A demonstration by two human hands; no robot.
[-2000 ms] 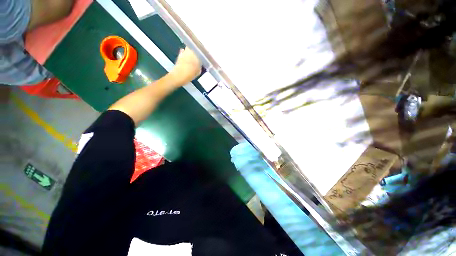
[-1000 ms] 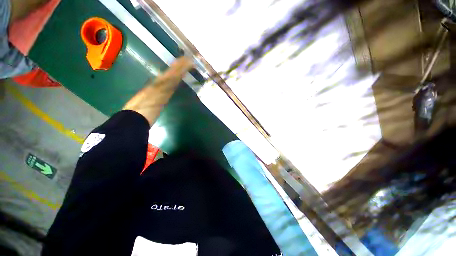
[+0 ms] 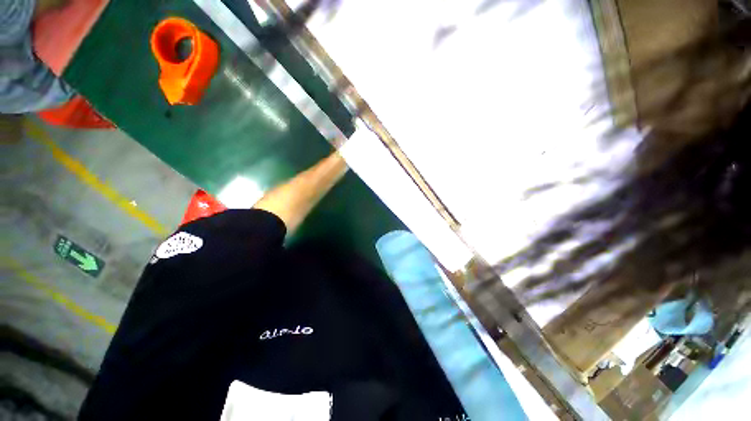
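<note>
My left hand (image 3: 333,163) reaches up from a black sleeve to the rail edge of the green-topped table. Its fingers are hidden at the pale rail and a white strip (image 3: 399,193), so its grip cannot be told. My right hand is not in view. A large, glaring white surface (image 3: 494,123) lies beyond the rail; separate items on it cannot be made out. An orange tape dispenser (image 3: 188,64) lies on the green tabletop (image 3: 136,107) at the upper left.
A light blue strip (image 3: 449,316) hangs along the rail at lower centre. Brown cardboard (image 3: 671,66) and dark blurred streaks fill the right. Another person's grey-blue clothing (image 3: 29,74) shows at the upper left beside red stools (image 3: 78,113). A green arrow sign (image 3: 80,256) marks the floor.
My left hand has moved down along the rail, its fingers now out of sight. The view has shifted slightly, and the dark streaks over the white surface have changed position.
</note>
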